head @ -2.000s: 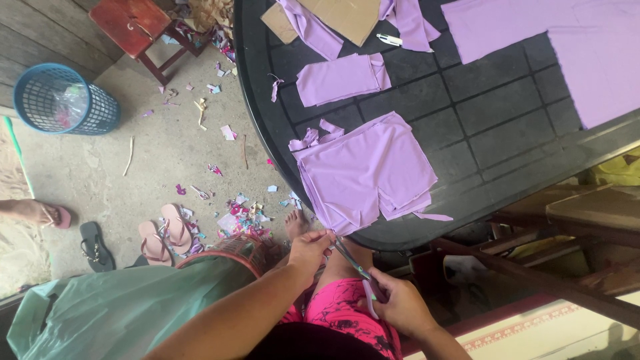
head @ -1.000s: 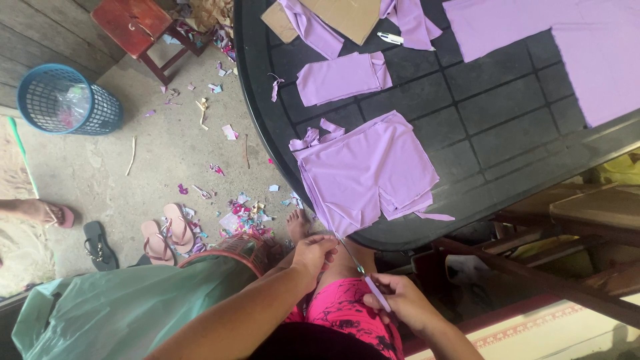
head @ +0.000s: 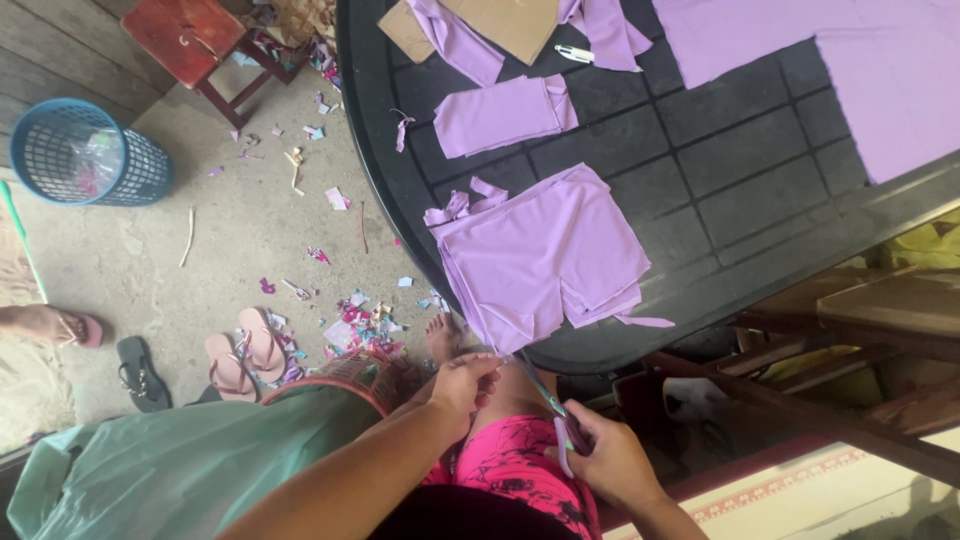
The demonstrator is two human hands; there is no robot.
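My right hand (head: 604,454) grips scissors (head: 553,405) with lilac handles, their blades pointing up at the table edge. Just left of the blade tips, my left hand (head: 469,382) has its fingertips pinched at the lower corner of a stack of lilac fabric pieces (head: 540,247); whether thread or a cloth edge is between them is too small to tell. The stack lies on a black table (head: 739,161), its corner hanging over the rim. Above it lies a smaller folded lilac stack (head: 495,116). Narrow lilac strips (head: 465,202) rest along the stack's upper left.
Cardboard (head: 510,26), a white pen (head: 575,53) and a large lilac cloth (head: 885,97) lie farther back on the table. At left are a red stool (head: 184,41), a blue basket (head: 146,165), flip-flops (head: 229,367) and fabric scraps. Another person's foot (head: 45,324) shows at far left.
My right hand has turned the scissors slightly, and their blades now point more steeply up toward the fabric corner. The fabric stack on the table has not moved.
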